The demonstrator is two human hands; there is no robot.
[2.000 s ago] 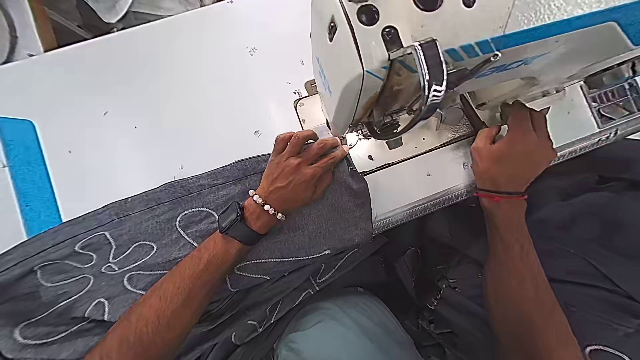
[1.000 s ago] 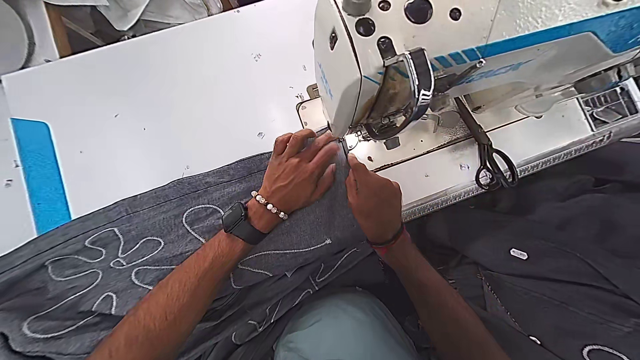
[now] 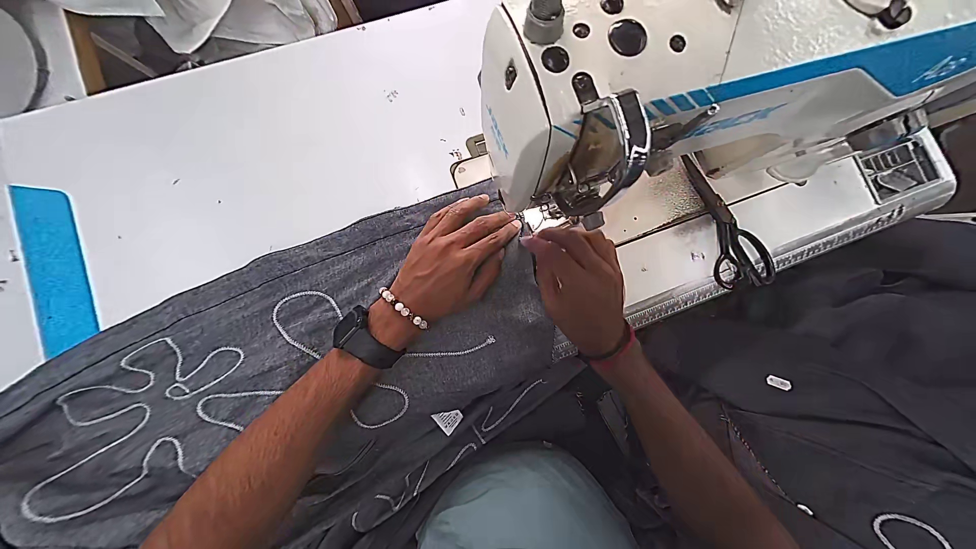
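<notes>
A white and blue sewing machine [image 3: 526, 114] has its lit needle area just beyond my fingertips. My left hand [image 3: 454, 255] lies palm down on a dark grey denim garment [image 3: 473, 328] with white looped stitching, its fingertips at the cloth's edge by the presser foot. Close beside it, my right hand [image 3: 579, 282] pinches the near edge of that cloth, thumb and index finger together. Black-handled scissors [image 3: 743, 255] lie on the machine bed at the right, touched by neither hand.
The white tabletop [image 3: 229, 168] extends to the left of the machine, with thread scraps on it. More dark cloth [image 3: 862, 343] is heaped at the lower right. White fabric [image 3: 213, 23] sits behind the table's far edge. A compartment tray [image 3: 900, 171] is at the bed's right end.
My right hand has moved left from the scissors to the cloth edge by the needle area, leaving the scissors on the bed. The left hand stays on the garment.
</notes>
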